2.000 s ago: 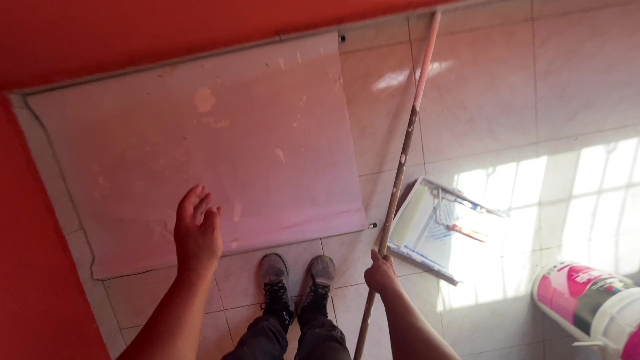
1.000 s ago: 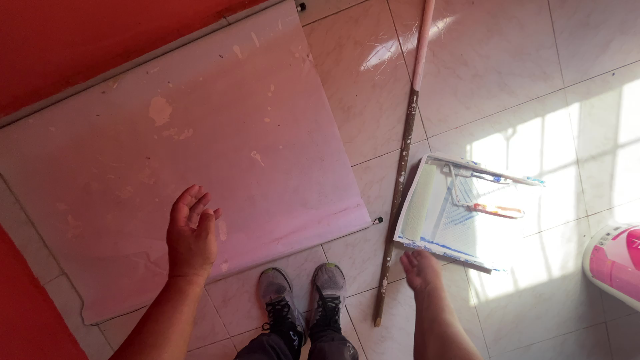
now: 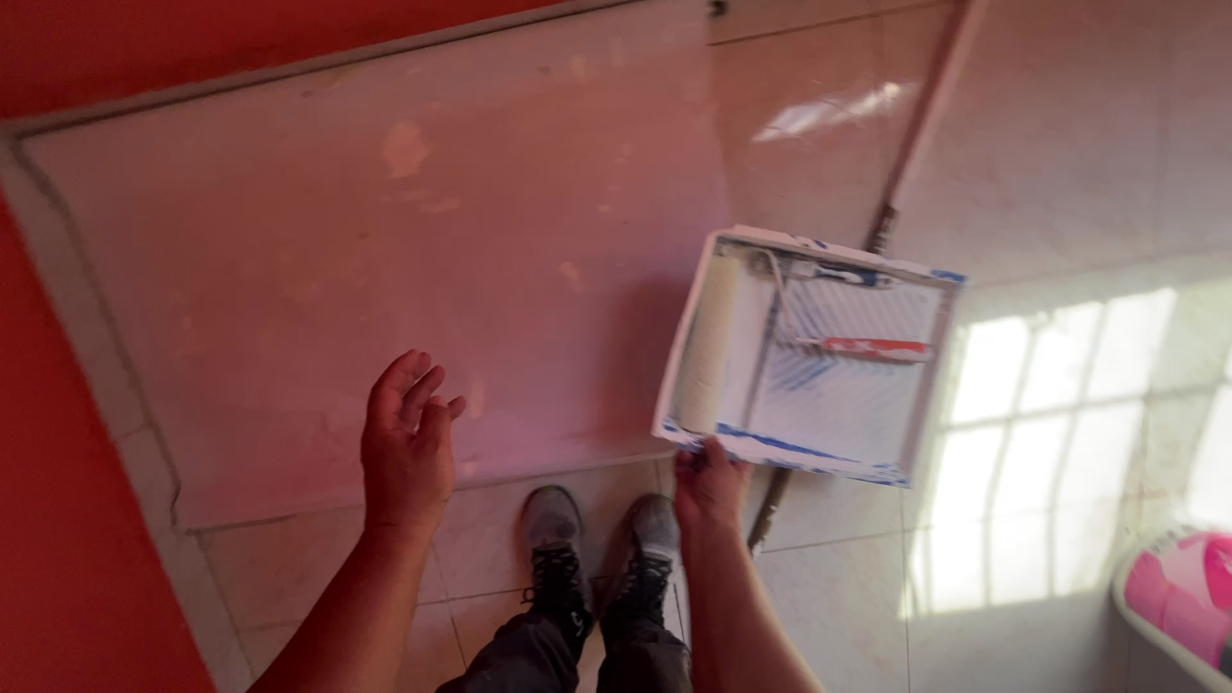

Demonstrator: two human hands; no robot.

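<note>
My right hand (image 3: 710,481) grips the near left corner of a white paint tray (image 3: 837,409), held above the floor. Across the tray's left end lies a pale paint roller (image 3: 710,351), its wire frame joined to a red handle (image 3: 876,348). A paintbrush (image 3: 837,274) lies along the far side of the tray. Blue paint marks the tray's rim and ribbed slope. My left hand (image 3: 409,443) is raised with nothing in it, fingers apart and slightly curled, over the near part of a stained pinkish sheet (image 3: 520,250) on the floor.
A long pole (image 3: 924,125) lies on the tiles, partly hidden under the tray. Red walls (image 3: 77,481) border the sheet at the left and far side. A pink and white bucket (image 3: 1179,597) stands at the lower right. My shoes (image 3: 553,525) are at the sheet's near edge.
My right hand held the pole upright two seconds ago and let it go. It then reached to the tray on the floor, took hold of it, and has lifted it leftward. My left hand stays raised.
</note>
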